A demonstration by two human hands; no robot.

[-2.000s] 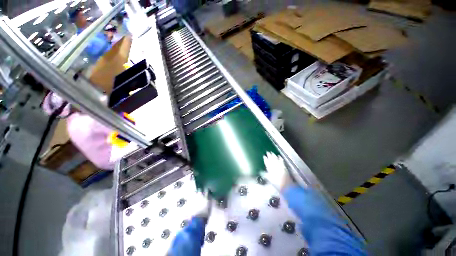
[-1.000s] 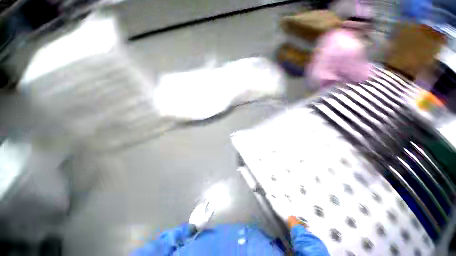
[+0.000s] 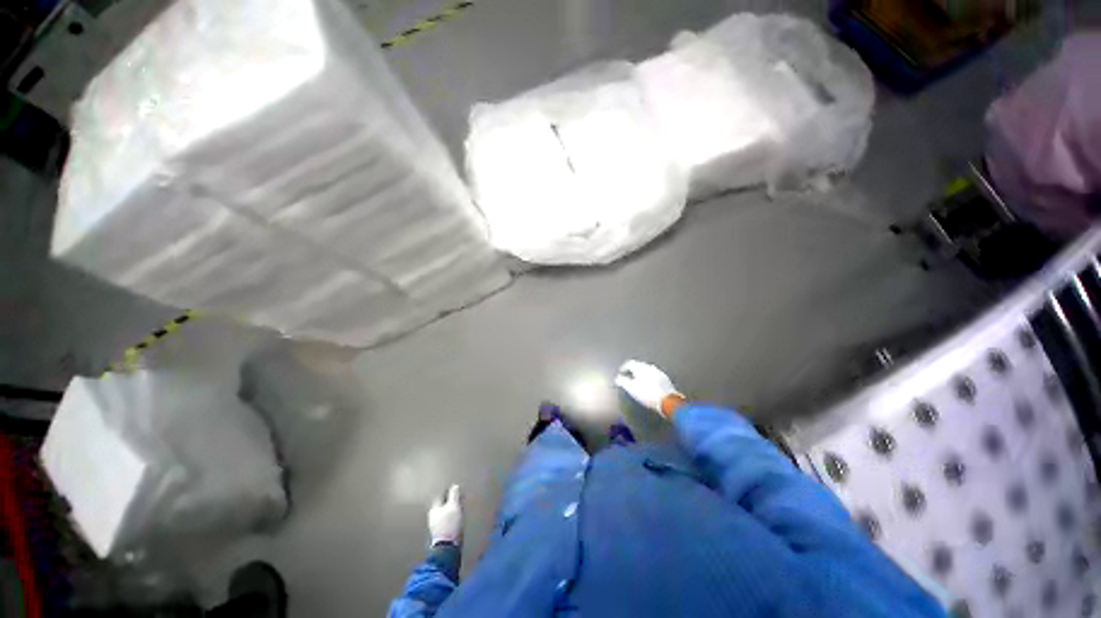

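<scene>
My left hand [image 3: 446, 517], in a white glove, hangs low over the floor at the lower middle and holds nothing that I can see. My right hand [image 3: 646, 384], also in a white glove, is in front of my body over the floor. Its fingers are loosely curled and no object shows in it. Both hands are small in the picture and touch nothing. A large wrapped foam stack [image 3: 290, 205] stands ahead on the left. White foam in cloudy plastic bags [image 3: 586, 163] lies on the floor beside it.
Another bagged white block [image 3: 157, 459] is at the lower left, with a dark shoe [image 3: 257, 590] near it. The ball transfer table [image 3: 966, 483] is close on my right, joined to rollers [image 3: 1078, 308]. A person in pink [image 3: 1056, 133] is at the upper right.
The view has swung left from the green board and conveyor to the foam stacks. My hands have left the table area, and my right hand now hangs over the floor.
</scene>
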